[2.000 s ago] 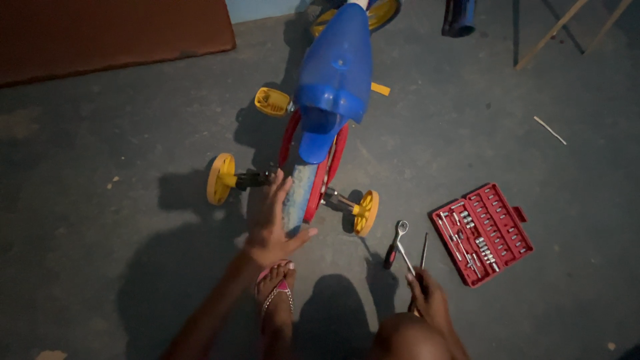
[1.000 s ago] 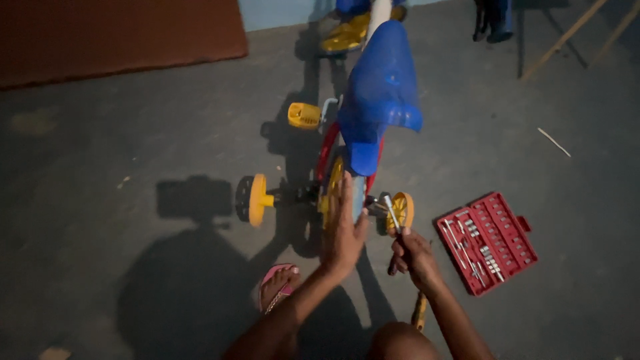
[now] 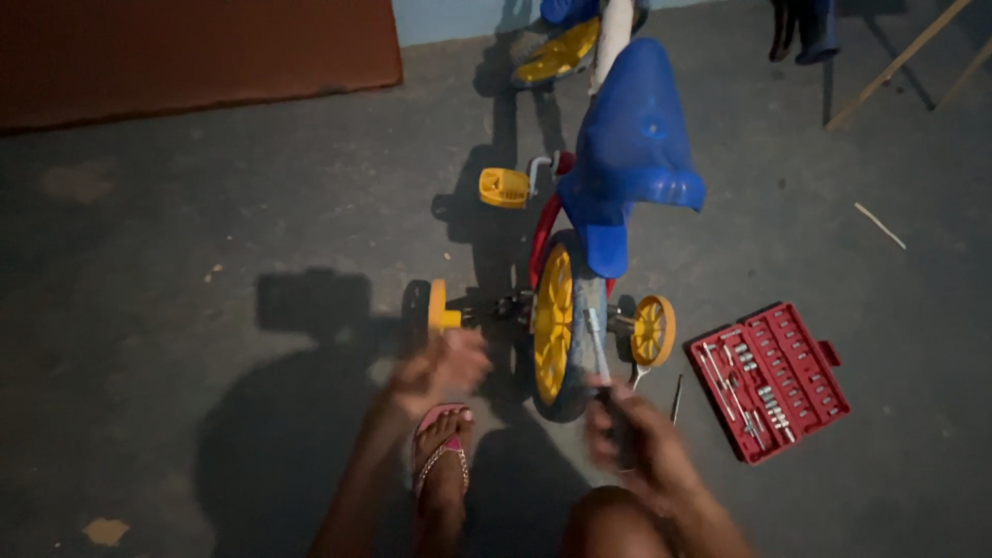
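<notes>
A child's bicycle stands in front of me, with a blue plastic seat (image 3: 639, 132), a yellow-hubbed rear wheel (image 3: 552, 325) and two yellow training wheels, the left one (image 3: 440, 306) and the right one (image 3: 653, 331). My right hand (image 3: 639, 442) grips the dark handle of a ratchet wrench (image 3: 597, 345), its metal end over the rear tyre. My left hand (image 3: 446, 372), blurred, is just below the left training wheel; nothing can be made out in it. Behind the right training wheel, partly hidden, a metal tool (image 3: 641, 376) shows, and a thin dark rod (image 3: 677, 399) lies beside it.
An open red socket set case (image 3: 833, 353) lies on the floor at the right. A yellow pedal (image 3: 504, 188) sticks out left of the frame. My sandalled foot (image 3: 442, 457) is below the rear wheel. A brown panel (image 3: 194, 54) fills the top left, and wooden legs (image 3: 899, 62) stand top right.
My left hand has left the rear wheel and moved left. The bicycle's rear has tilted or turned since the earliest frame. My right hand still holds a tool.
</notes>
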